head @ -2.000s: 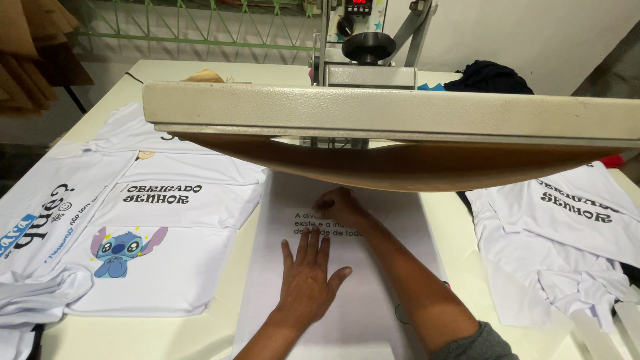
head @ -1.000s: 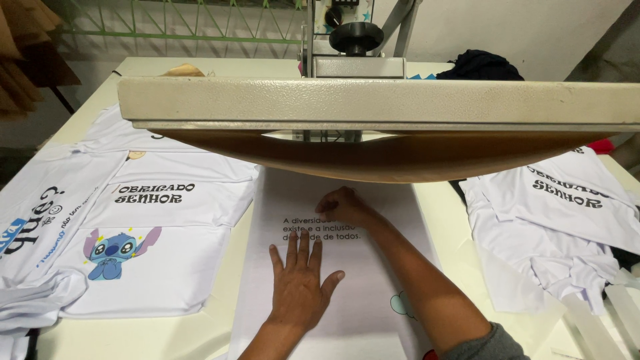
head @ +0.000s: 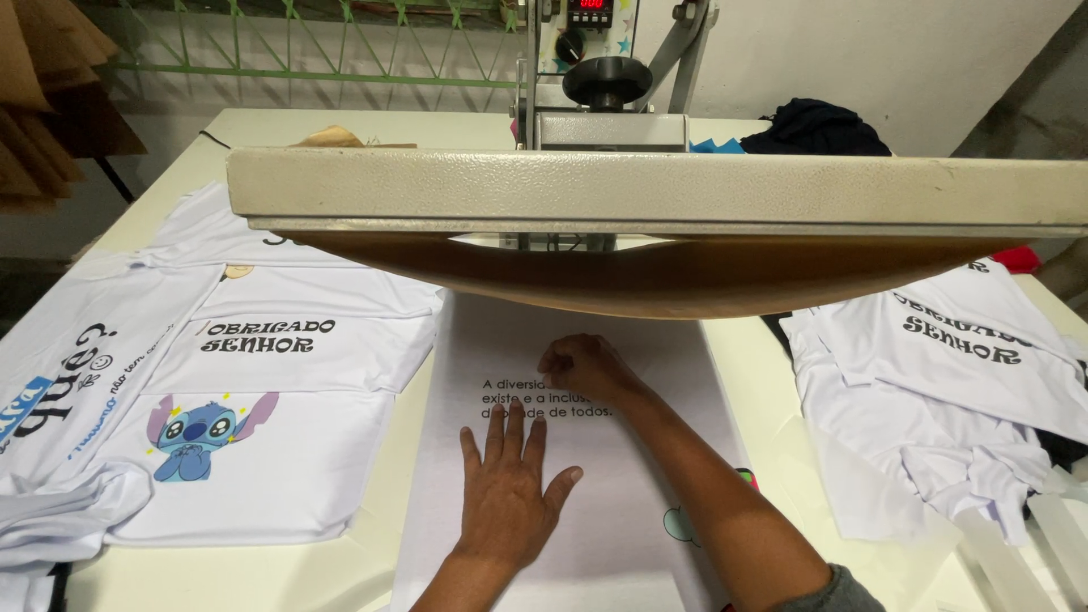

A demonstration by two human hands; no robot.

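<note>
White fabric (head: pixel 629 501) with lines of black lettering lies flat on the lower bed of a heat press. My left hand (head: pixel 507 501) rests palm down on it, fingers spread, fingertips at the bottom line of the lettering. My right hand (head: pixel 588 365) is at the upper right of the lettering with its fingers curled; whether something is between the fingertips cannot be seen. The raised upper plate (head: pixel 646 191) of the heat press hangs beyond both hands, a curved brown sheet (head: pixel 629 276) sagging beneath it.
Printed white T-shirts (head: pixel 280 459) lie on the white table (head: pixel 195 578) at the left; more white shirts (head: pixel 926 399) are heaped at the right. Behind the plate are the press's black knob (head: pixel 608 81) and a dark cloth (head: pixel 816 127). Translucent sheets (head: pixel 1003 552) lie at the lower right.
My right hand has shifted slightly over the lettering. My left hand stays flat on the fabric, a little below where its fingertips covered the lettering two seconds ago.
</note>
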